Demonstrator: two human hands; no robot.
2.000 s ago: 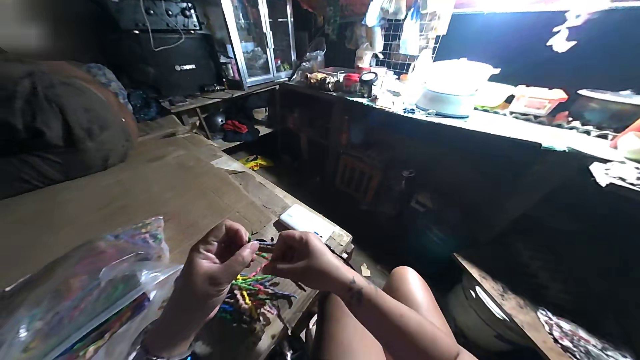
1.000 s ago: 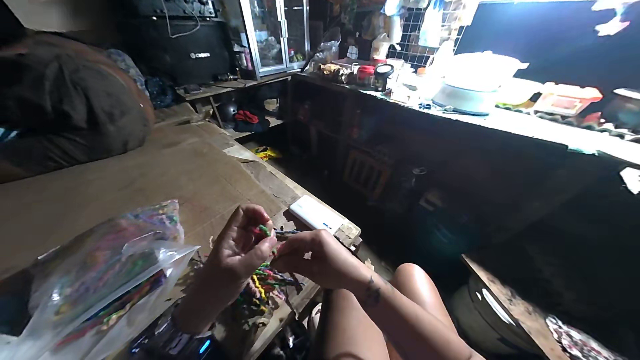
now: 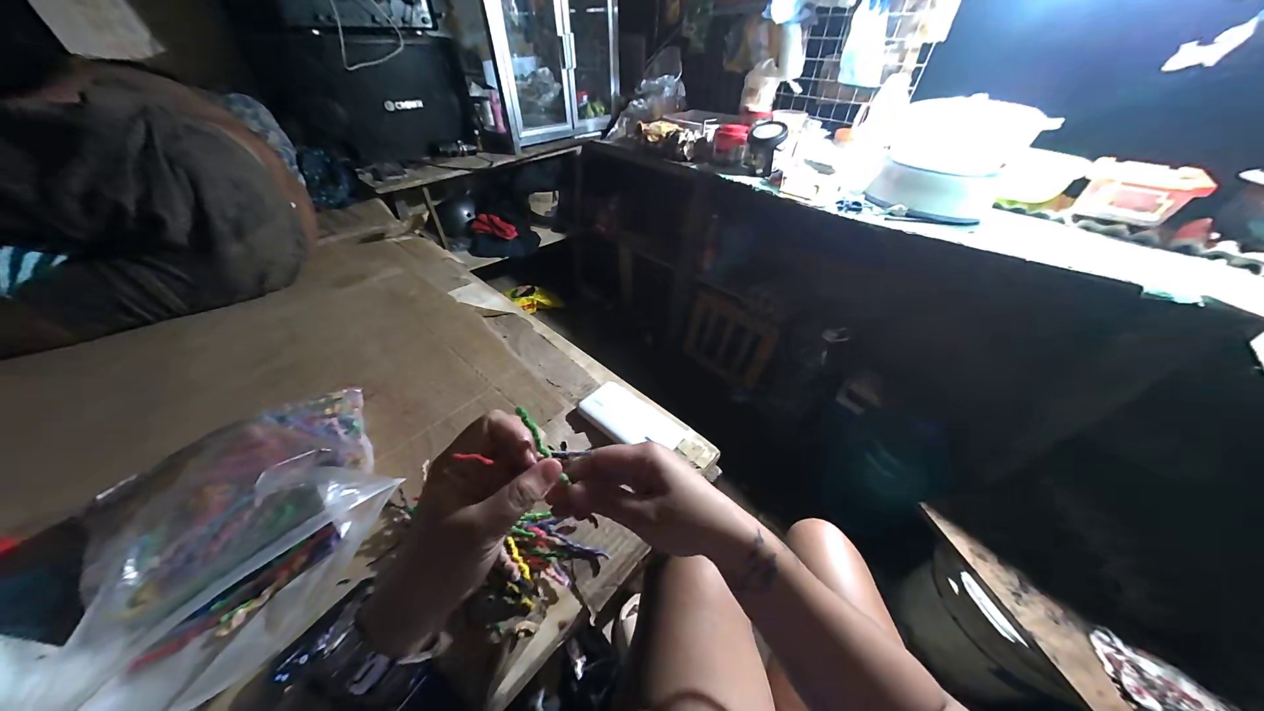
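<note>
My left hand (image 3: 484,484) pinches a green twisted cord (image 3: 533,432) between thumb and fingers, and a short red strand (image 3: 474,458) shows against its palm. My right hand (image 3: 632,489) meets it from the right, its fingertips closed on a dark strand (image 3: 571,453) and the lower end of the green cord. Below both hands a loose pile of short colored cords (image 3: 538,553), yellow, green, pink and blue among them, lies at the edge of the cardboard-covered surface. To the left lie clear plastic bags (image 3: 247,504) with many colored cords inside.
A white rectangular object (image 3: 632,415) rests at the corner of the cardboard-covered platform (image 3: 395,336). A person in dark clothing (image 3: 148,197) is at the far left. Beyond the dark gap stands a brightly lit counter (image 3: 1047,247) with a white pot (image 3: 938,178) and containers.
The green cord now stands up above my left fingertips, and a red strand shows at that palm. Both hands stay close together. The view has shifted somewhat.
</note>
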